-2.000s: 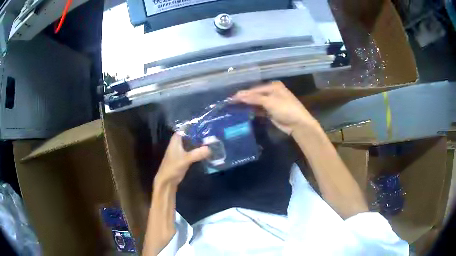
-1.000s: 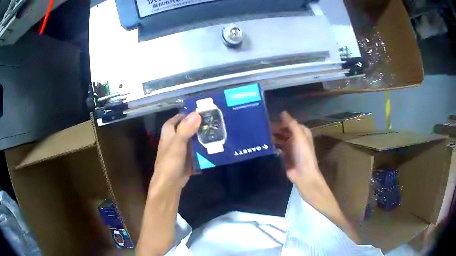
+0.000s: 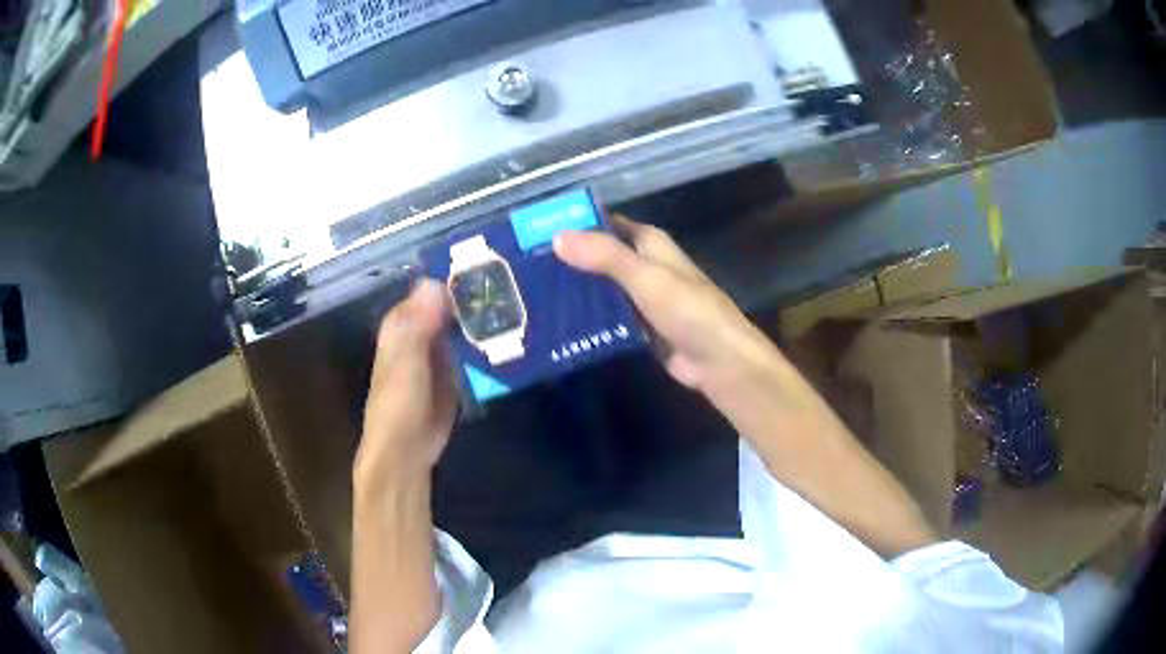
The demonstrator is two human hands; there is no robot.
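A dark blue smartwatch box (image 3: 556,307) with a white-strapped watch picture and a light blue patch is held upright over the dark lap, close to the sealer's near edge. My left hand (image 3: 412,371) grips its left side. My right hand (image 3: 665,300) grips its right side, with the thumb on the front near the light blue patch. Clear film on the box cannot be made out for certain. The impulse sealer (image 3: 384,160), with a grey-blue housing and silver knob (image 3: 510,86), stands just beyond the box. The box hides part of the sealing jaws (image 3: 665,175).
An open carton (image 3: 154,524) at lower left holds blue boxes (image 3: 311,585). An open carton (image 3: 1074,332) at right holds blue boxes in shiny film (image 3: 1019,428). A carton at upper right (image 3: 1004,77) holds crumpled clear film (image 3: 914,109). A grey bin (image 3: 102,256) is at left.
Earlier, the box was in loose crinkled film with my right hand at its top edge. The box has since turned upright, moved left, and my right hand has closed on its right side.
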